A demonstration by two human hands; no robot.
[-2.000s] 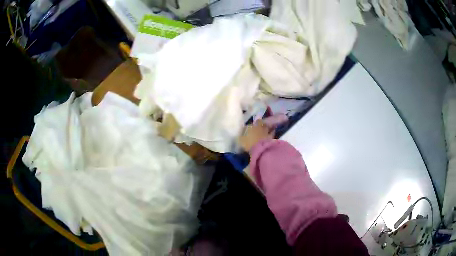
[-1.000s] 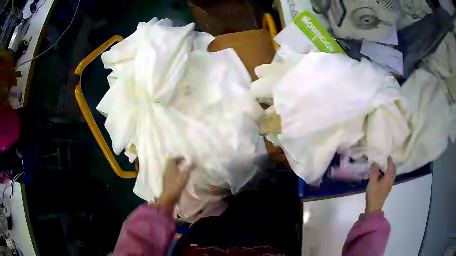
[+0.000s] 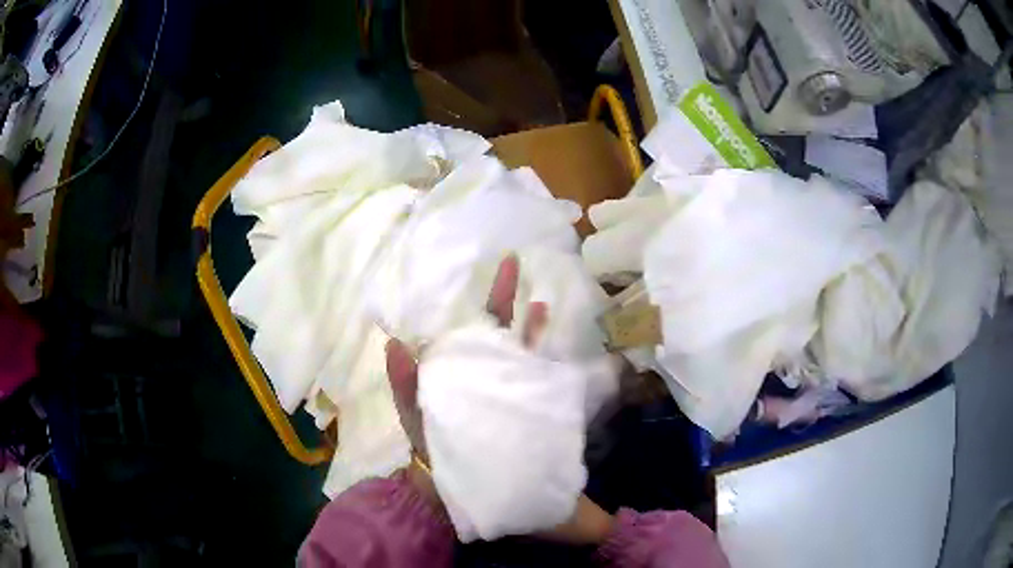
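A white cloth piece, folded over and slightly blurred, is between my hands above a large white heap on the chair. My left hand is at the cloth's left edge, with its fingers along it. My right hand reaches in from the lower right and is mostly hidden by the cloth; only its wrist side shows clearly. Two fingertips stick out above the cloth's top edge, seemingly from the right hand. Both hands appear to hold the cloth.
A second white heap lies on the table at right, with a tan card at its left edge and a green-and-white packet behind. The chair has a yellow frame and brown seat. A white tabletop is at lower right.
My right hand has left the table heap and come over to the chair heap beside my left. A folded white piece now shows between my hands. The view has shifted slightly.
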